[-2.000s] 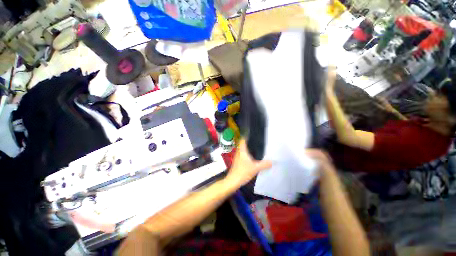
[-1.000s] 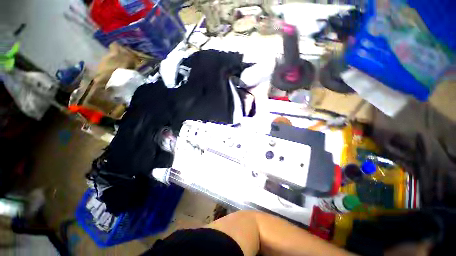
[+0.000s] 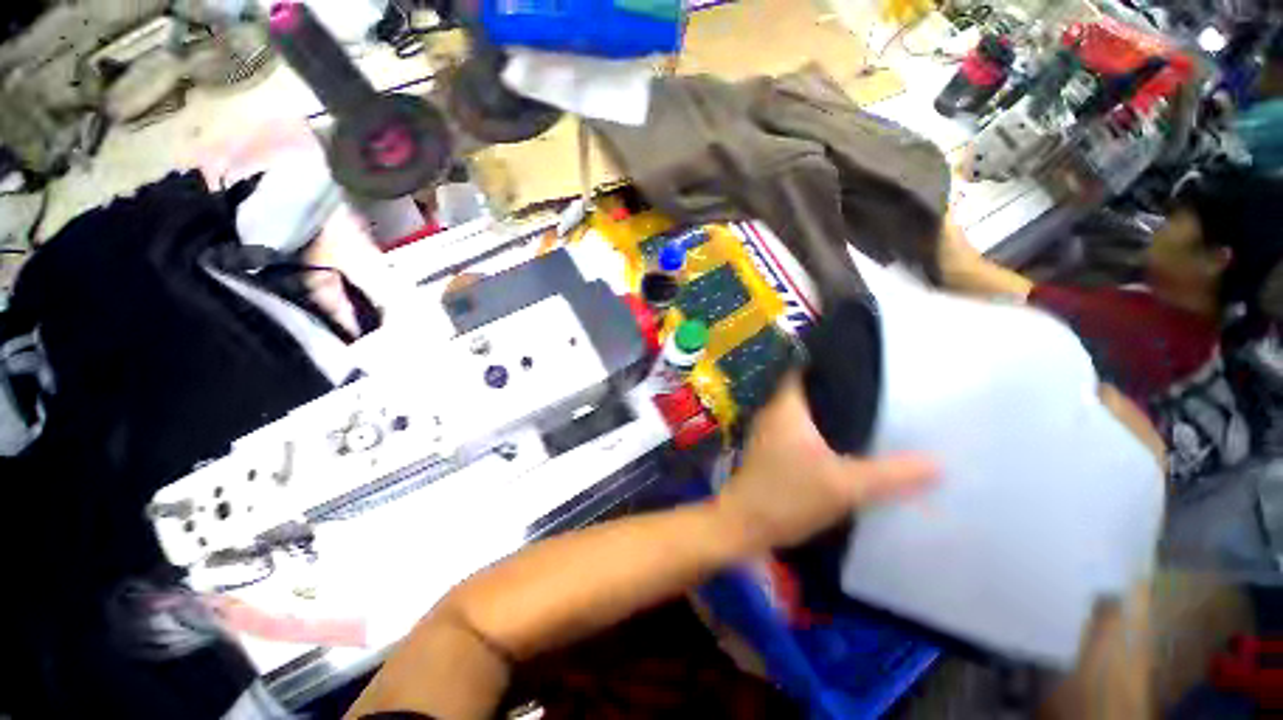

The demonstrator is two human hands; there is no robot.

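Note:
A black fabric panel (image 3: 840, 383) with a white layer (image 3: 1006, 450) facing up is held at the right of the sewing machine. My left hand (image 3: 809, 476) grips its left edge, thumb stretched over the white face. My right hand (image 3: 1126, 647) is blurred at the panel's lower right corner; its fingers are hard to make out. The white sewing machine (image 3: 408, 408) lies to the left of the panel, not touched by my hands.
A black fabric pile (image 3: 127, 338) lies left of the machine. Behind are thread cones (image 3: 390, 145), brown cloth (image 3: 788, 155) and a yellow tray (image 3: 732, 331) with bottles. A blue crate (image 3: 830, 668) is below. A person in a dark red top (image 3: 1126, 338) sits at the right.
One second ago the view was further left, with a forearm at the bottom and no panel visible. Now the view has swung right and both hands are at the panel.

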